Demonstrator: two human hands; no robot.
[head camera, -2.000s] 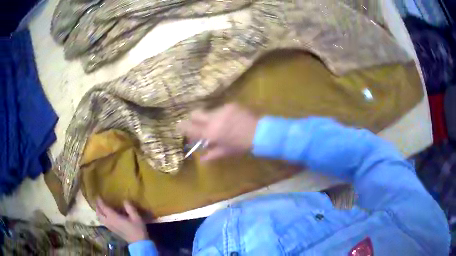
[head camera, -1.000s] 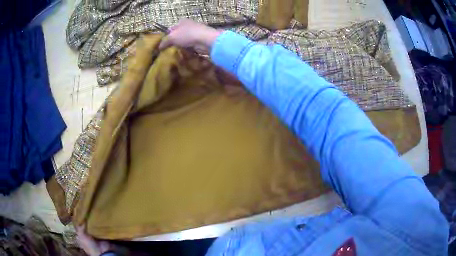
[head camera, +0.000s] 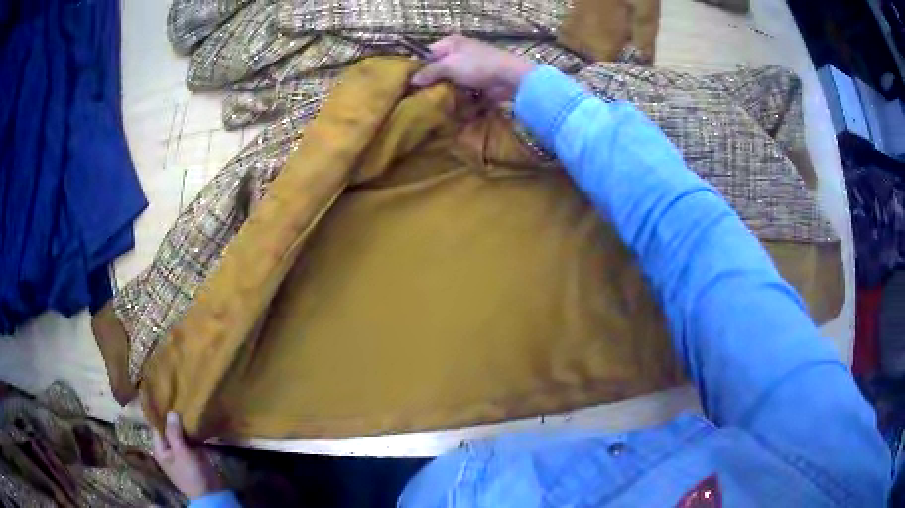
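Note:
A tweed jacket lies spread on the table with its mustard lining facing up and tweed cloth showing at the left and right. My right hand grips the top end of the mustard front band. A small dark metal tip, apparently thread snips, sticks out of this fist. My left hand pinches the band's bottom corner at the table's near edge. The band runs slanted and flat between my hands.
Other tweed garments are heaped at the table's far side. Navy garments hang over the left edge. More tweed cloth lies at the lower left. The pale table has pen lines.
My right hand went from low over the lining to the far side, opening the jacket front, then shifted right. The band turned flatter. My left hand kept to the near left corner.

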